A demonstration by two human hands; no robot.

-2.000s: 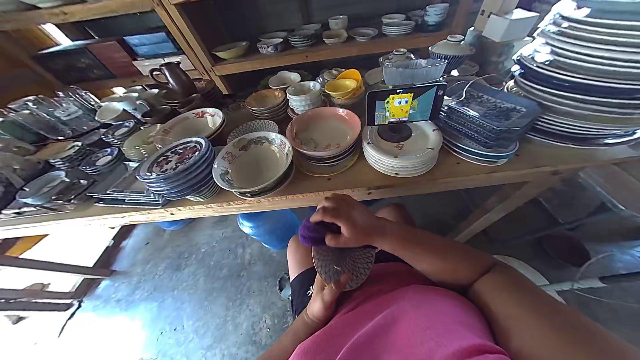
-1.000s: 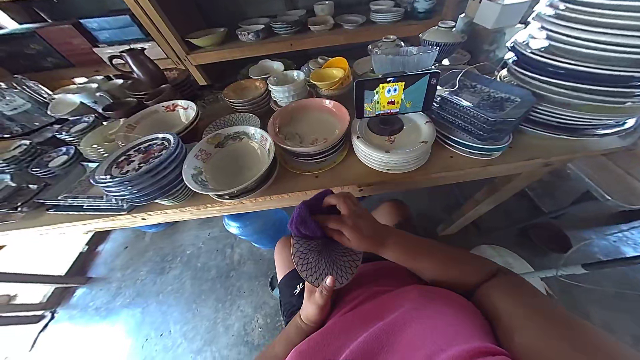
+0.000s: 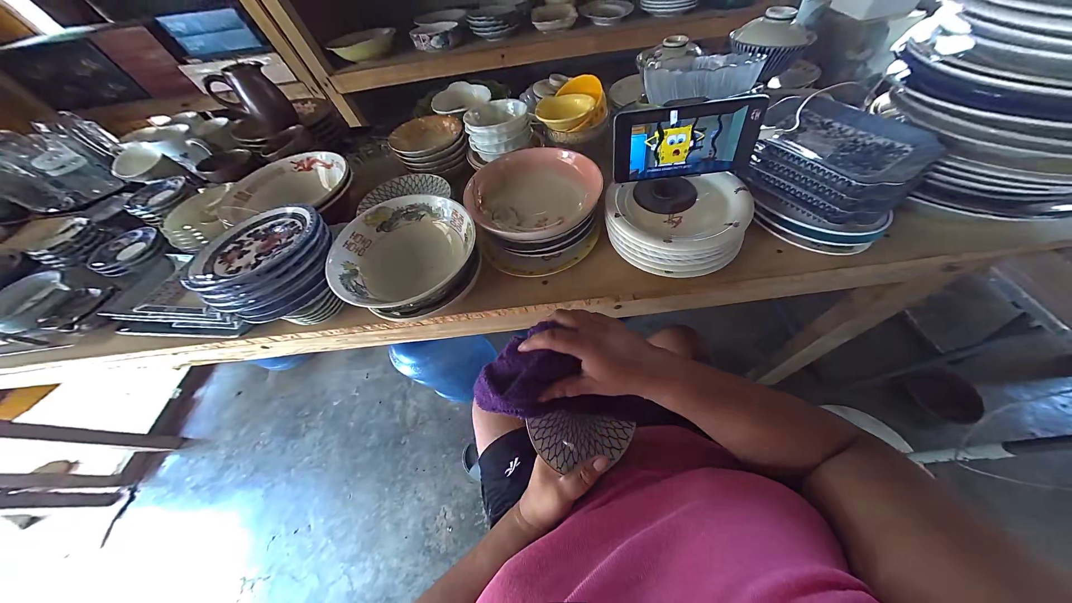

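Note:
Over my lap, my left hand (image 3: 559, 496) holds a patterned ceramic dish (image 3: 579, 442) by its near edge, the thumb on its face. The dish bears a dark net-like pattern. My right hand (image 3: 605, 356) grips a purple cloth (image 3: 512, 381) that lies over the far part of the dish and hides it. Beyond my hands, on the wooden table, are a large floral bowl (image 3: 404, 251), a pink-rimmed bowl (image 3: 533, 193) on a stack, and a pile of white plates (image 3: 678, 222). A phone (image 3: 688, 138) stands upright on those plates.
The table's front edge (image 3: 536, 314) runs just beyond my right hand. Blue-rimmed plates (image 3: 255, 251) are stacked at the left, and a tall stack of large plates (image 3: 988, 109) rises at the right. Below the table are a blue round object (image 3: 444, 364) and a slanted wooden brace (image 3: 825, 343).
The purple cloth now covers more of the dish, with my right hand over it. One second ago more of the dish's patterned face showed.

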